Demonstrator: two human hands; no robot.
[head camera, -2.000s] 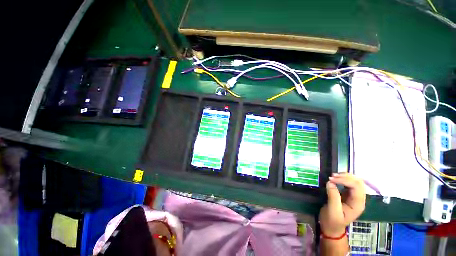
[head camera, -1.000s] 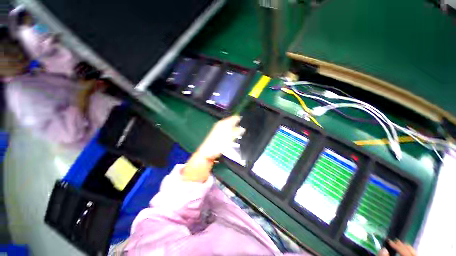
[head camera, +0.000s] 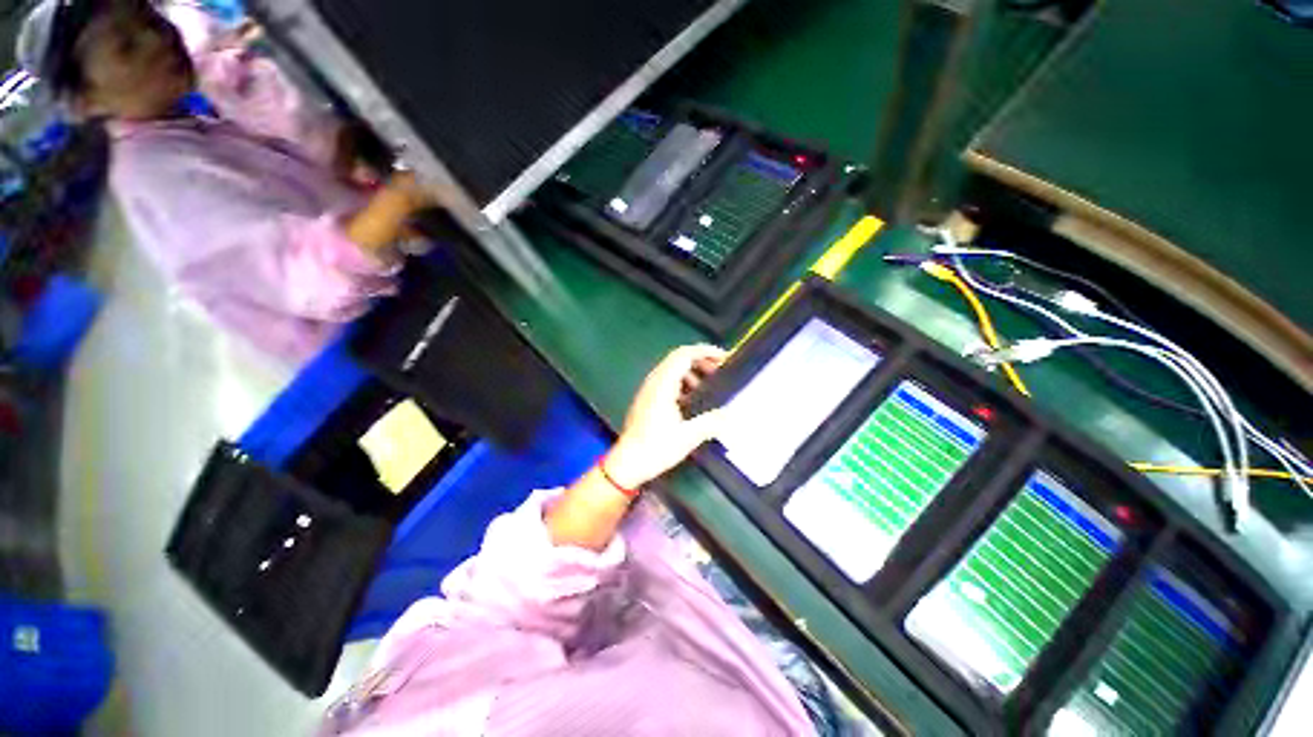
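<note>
A four-slot black phone tray (head camera: 881, 588) lies on the green bench, tilted in view. Its leftmost smartphone (head camera: 799, 398) shows a plain pale screen. The other smartphones (head camera: 1025, 576) show green and white test lists with blue tops; the rightmost is partly cut off. My left hand (head camera: 670, 418) is at the left end of the tray, thumb at the pale-screened smartphone's lower left edge and fingers curled near the tray frame. Whether it grips anything is unclear. My right hand is not in view.
A second phone tray (head camera: 720, 298) lies behind, left. White cables (head camera: 1152, 360) and a yellow cable (head camera: 994, 320) lie behind the front tray, near a raised platform (head camera: 1152, 256). A blue bin (head camera: 411, 552) with black trays is below the bench. A coworker (head camera: 238, 216) is at upper left.
The view has turned left. The leftmost slot, bare two seconds ago, now holds a pale-screened smartphone. My left hand has come to the tray; my right hand has left the view.
</note>
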